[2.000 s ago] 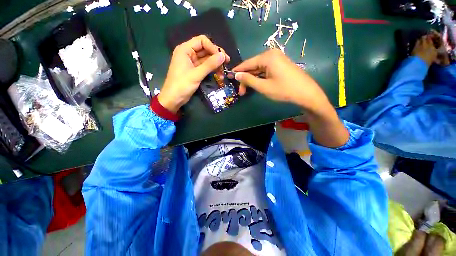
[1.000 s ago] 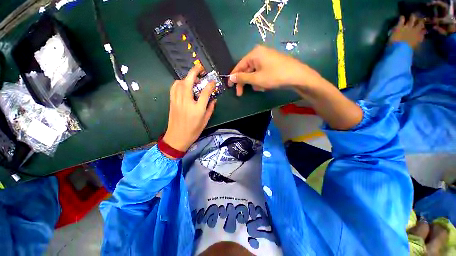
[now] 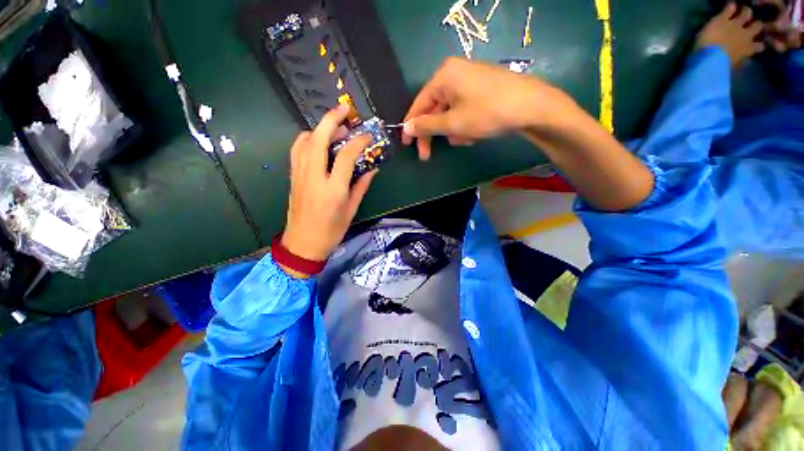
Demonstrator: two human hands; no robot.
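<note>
A black phone housing (image 3: 316, 75) with orange-gold marks lies tilted on a dark flat pad (image 3: 256, 44) on the green bench. A circuit board (image 3: 376, 145) sits at its near end. My left hand (image 3: 319, 189) rests on that end, its fingertips on the board and the housing. My right hand (image 3: 476, 101) is at the board's right edge, thumb and fingertips pinched on a thin, light, stick-like tool (image 3: 394, 126). Its tip reaches the board; what it touches is too small to tell.
A black bin (image 3: 110, 106) with white contents and a clear plastic bag (image 3: 57, 216) are at the left. A thin cable (image 3: 189, 114) lies between bin and work. Tan sticks (image 3: 467, 26) and yellow tape (image 3: 606, 70) are at the right. Another person's hand (image 3: 730, 33) is at far right.
The housing has come out from under my hands, and my left hand has moved from pinching above it down onto the board end. The view has shifted. Little differs since one second ago.
</note>
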